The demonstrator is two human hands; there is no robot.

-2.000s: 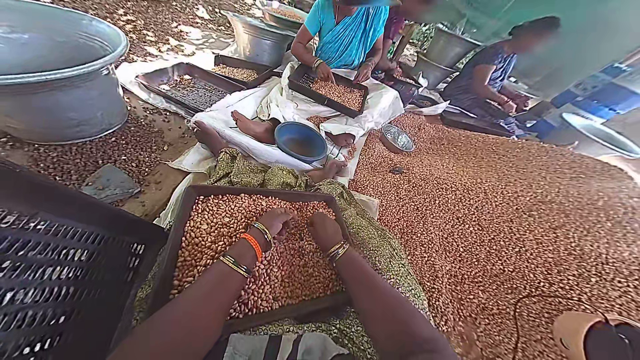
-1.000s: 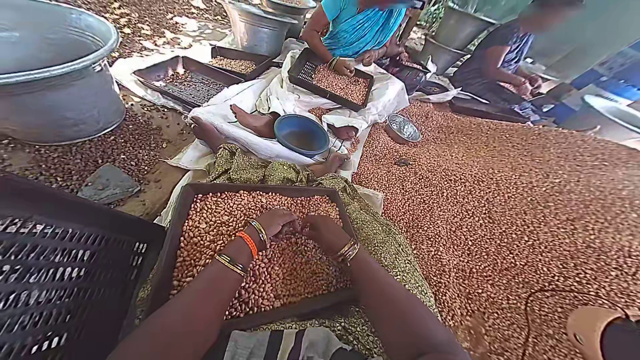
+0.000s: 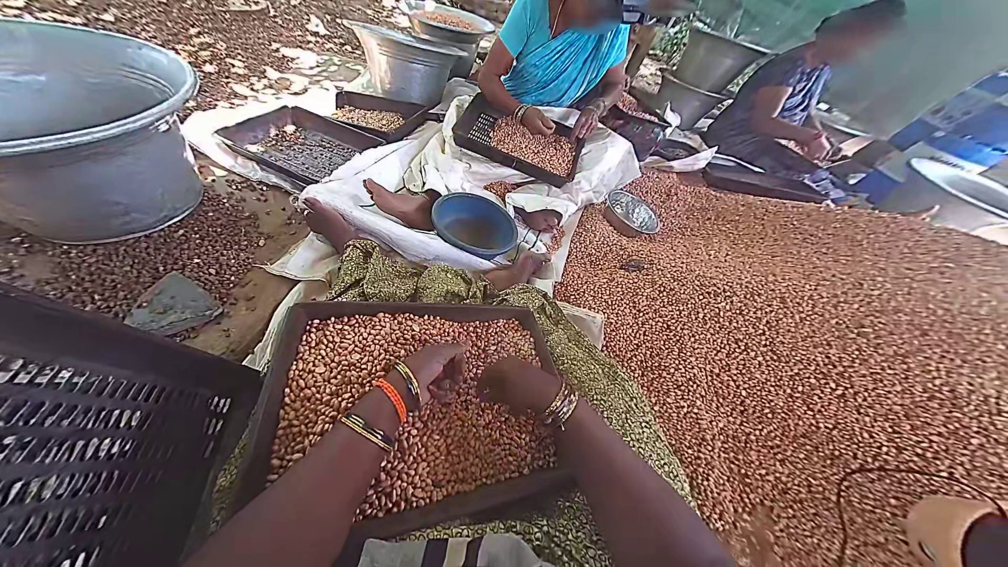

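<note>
A dark rectangular tray [image 3: 272, 394] rests on my lap, over a green patterned cloth [image 3: 606, 386]. Reddish-brown nuts or seeds [image 3: 346, 354] fill it. My left hand [image 3: 437, 370], with orange and gold bangles at the wrist, is over the middle of the tray, fingers curled; whether a nut is between them cannot be told. Just right of it, my right hand [image 3: 516, 384] is bent down at the surface of the nuts, its fingertips partly hidden. A small gap separates the two hands.
A large pile of nuts [image 3: 772, 339] spreads at the right. A black slotted crate [image 3: 102, 441] and a big metal tub [image 3: 87, 157] stand left. Ahead are a blue bowl [image 3: 475, 224], a small metal bowl [image 3: 631, 213] and a co-worker with a tray [image 3: 512, 161]. Another person sits farther right.
My hands were close together at the tray's middle one second ago; now they are apart, the right one lower over the nuts.
</note>
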